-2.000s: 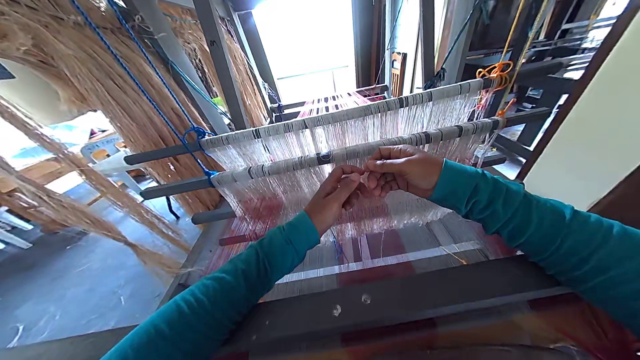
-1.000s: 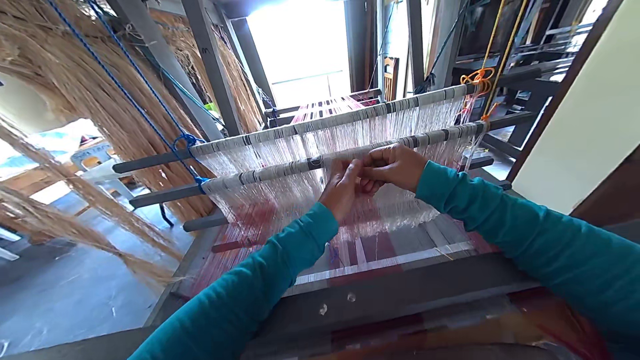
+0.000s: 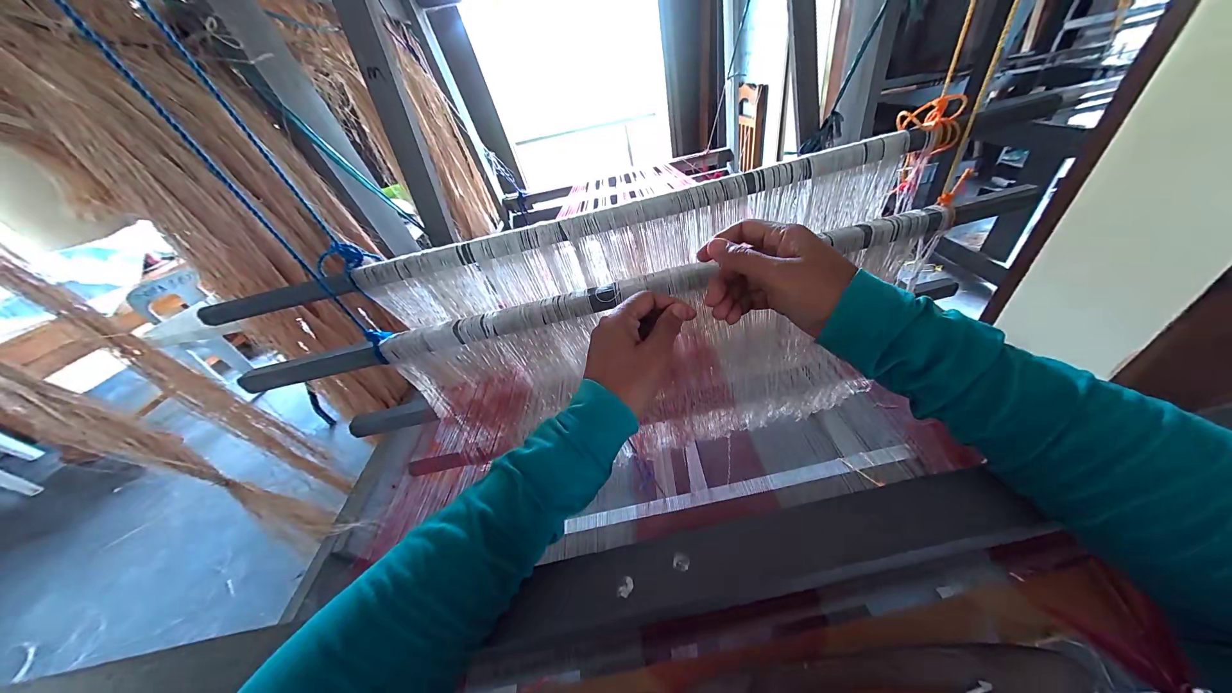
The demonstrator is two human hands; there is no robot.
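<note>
Two heddle bars wrapped in pale and black string cross a wooden floor loom, the rear heddle bar (image 3: 674,204) above the front heddle bar (image 3: 525,318). Fine white string heddles (image 3: 789,358) hang from them over red and grey warp threads (image 3: 481,414). My left hand (image 3: 637,348) is before the front bar, its thumb and fingertip pinched together; a thread between them is too fine to make out. Just up and right, my right hand (image 3: 775,271) is curled at the same bar with thumb and index finger close together. A small gap separates the hands.
The loom's dark front beam (image 3: 799,525) lies below my forearms, with woven cloth (image 3: 770,616) nearer me. Bundles of tan fibre (image 3: 183,144) hang at left beside blue ropes (image 3: 207,159). Orange cord (image 3: 934,115) ties the bars at right, near a pale wall (image 3: 1126,192).
The hands were together at the front heddle bar in both earlier frames; now they are a little apart, the right one higher.
</note>
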